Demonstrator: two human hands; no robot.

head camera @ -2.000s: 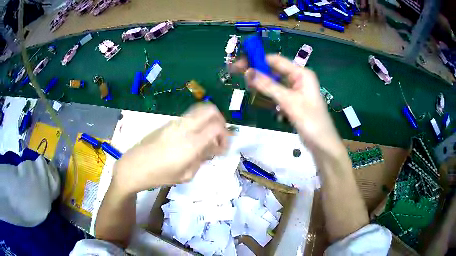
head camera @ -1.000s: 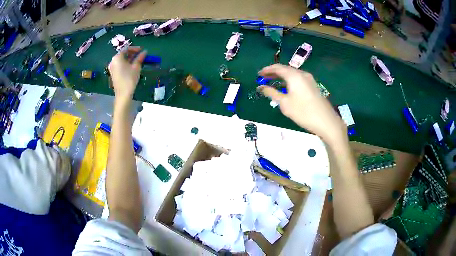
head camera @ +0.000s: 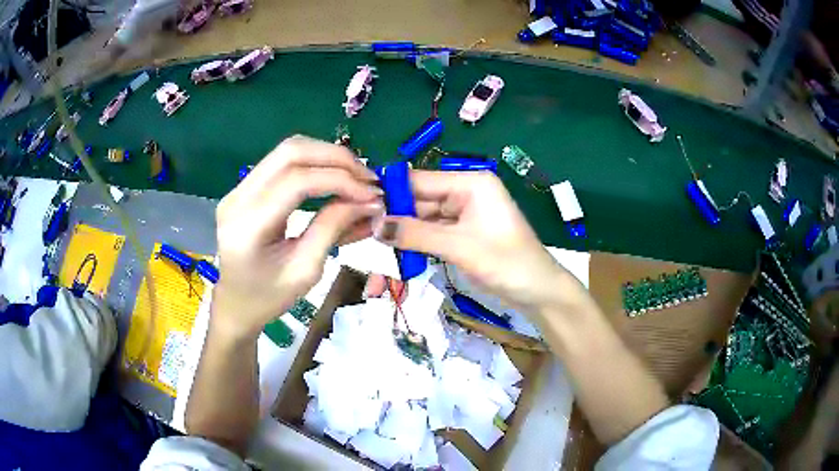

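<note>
A blue battery cell [head camera: 401, 198] is held upright between both hands above the carton. My right hand [head camera: 460, 225] grips it between thumb and fingers from the right. My left hand [head camera: 304, 212] is at its left side with fingertips closed against it; whether they hold a pad is hidden. Thin reddish wires run down from the cell to a small circuit board [head camera: 411, 347] hanging over the white pieces. The open carton [head camera: 308, 382] holds a heap of white squares [head camera: 368, 396].
A green conveyor belt [head camera: 570, 92] carries pink car shells [head camera: 481, 98], blue cells and boards. A PCB panel [head camera: 664, 291] lies on cardboard at right, beside a heap of green boards [head camera: 759, 368]. A neighbour's sleeve [head camera: 60, 345] and yellow sheets [head camera: 156, 313] are at left.
My hands were apart over the belt one second ago. They have come together above the carton with a blue cell between them. Items on the belt have shifted left.
</note>
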